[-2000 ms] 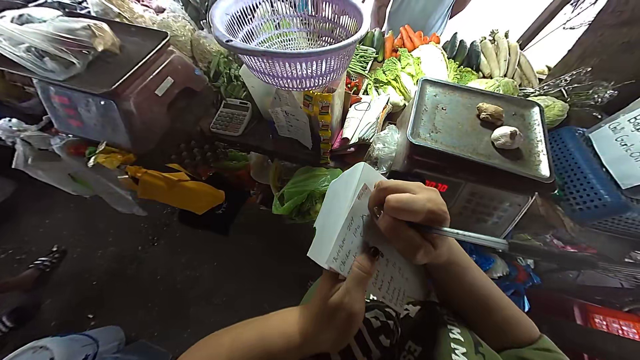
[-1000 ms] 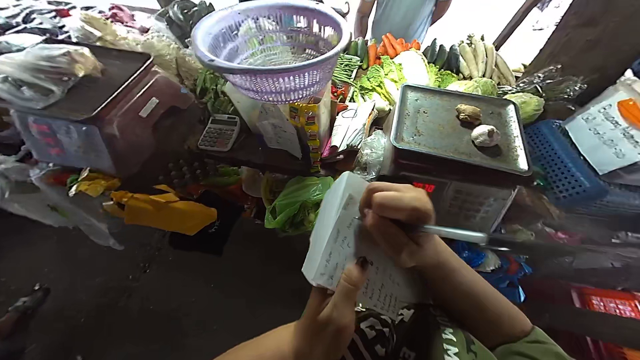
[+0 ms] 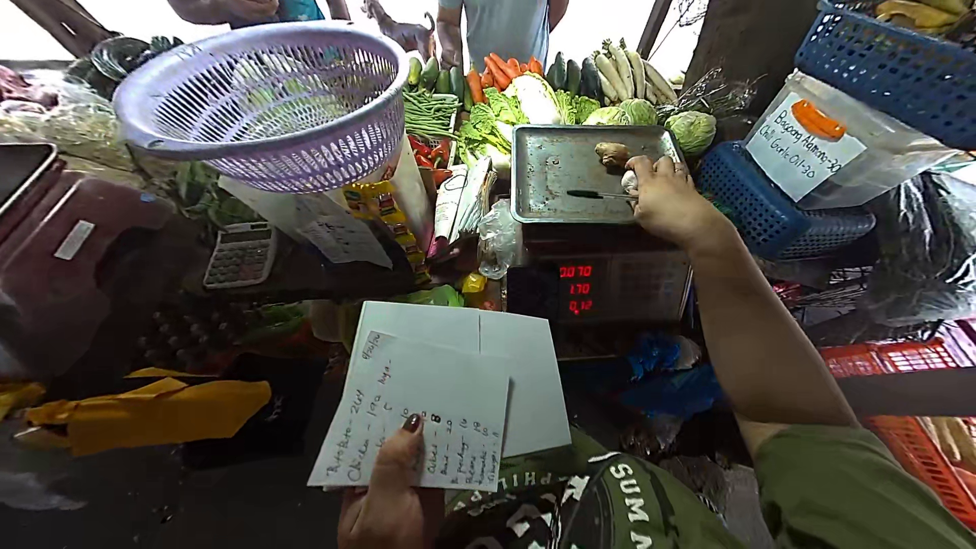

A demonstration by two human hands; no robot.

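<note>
My left hand (image 3: 396, 476) grips a paper notepad (image 3: 526, 374) with a handwritten sheet (image 3: 427, 412) on top, its thumb pressed on the writing. Over the metal tray (image 3: 553, 210) of a digital scale (image 3: 610, 286), my right hand (image 3: 671, 198) has its fingers on a garlic bulb (image 3: 630, 183). A pen (image 3: 598, 195) sticks out to the left from under that hand; whether the hand grips it is unclear. Just behind the garlic lies a piece of ginger (image 3: 611, 153). Red digits glow on the scale's display.
A purple plastic basket (image 3: 267, 152) stands at the left behind a calculator (image 3: 241, 255). Carrots (image 3: 503, 70), white radishes (image 3: 629, 72) and cabbages (image 3: 690, 131) lie behind the scale. Blue baskets (image 3: 751, 202) and a labelled plastic tub (image 3: 877, 164) are at the right. People stand beyond the vegetables.
My right hand has left the notepad, where it held the pen, and moved up to the garlic on the scale tray. The notepad now lies lower and shows its sheet more fully.
</note>
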